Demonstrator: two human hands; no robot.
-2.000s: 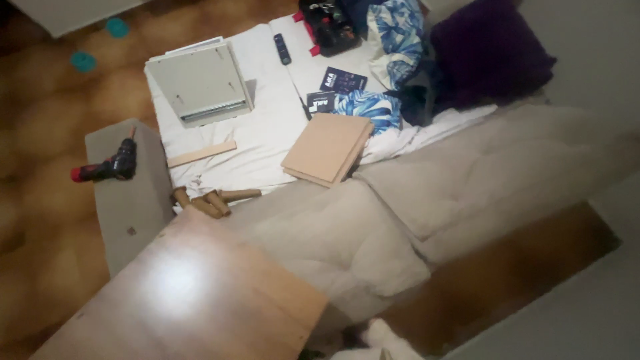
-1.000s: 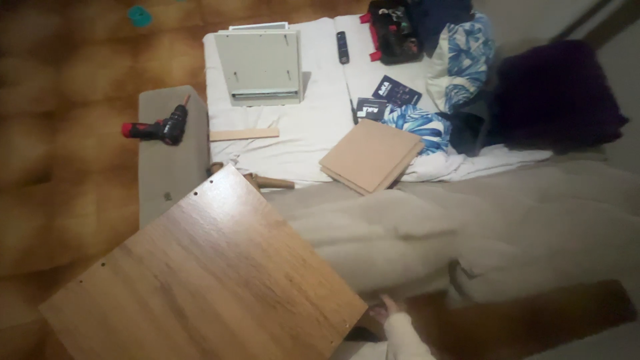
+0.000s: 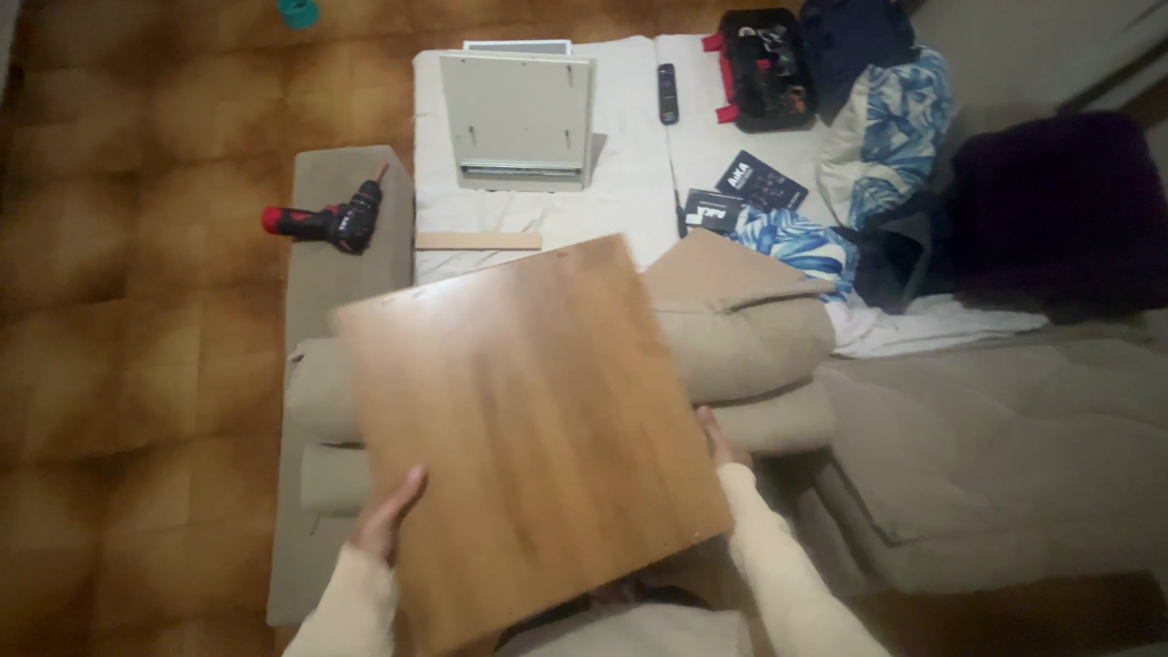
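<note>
A square wood-grain panel [image 3: 538, 429] is held up between my hands, over the back of a beige sofa. My left hand [image 3: 391, 516] grips its left edge, thumb on the face and fingers hidden behind. At the right edge, my right hand [image 3: 721, 443] closes on the panel, its fingers partly hidden. Small dark marks show along the panel's top edge. Just beyond the panel, a brown board [image 3: 721, 269] rests by the white-covered seat, partly covered. A cordless drill [image 3: 342, 219] with a bit fitted lies on the sofa arm.
On the white cover [image 3: 625, 109] are a pale panel assembly [image 3: 520, 119], a wooden strip [image 3: 479, 241], a remote control [image 3: 668, 93], an open tool case [image 3: 765, 68] and dark booklets [image 3: 762, 181]. A purple cushion [image 3: 1058, 214] sits at right. A teal roll [image 3: 298, 12] is on the tiled floor.
The wood-grain panel has turned and moved right. Both hands now show at its sides; one second ago only my right hand was visible. The view has shifted.
</note>
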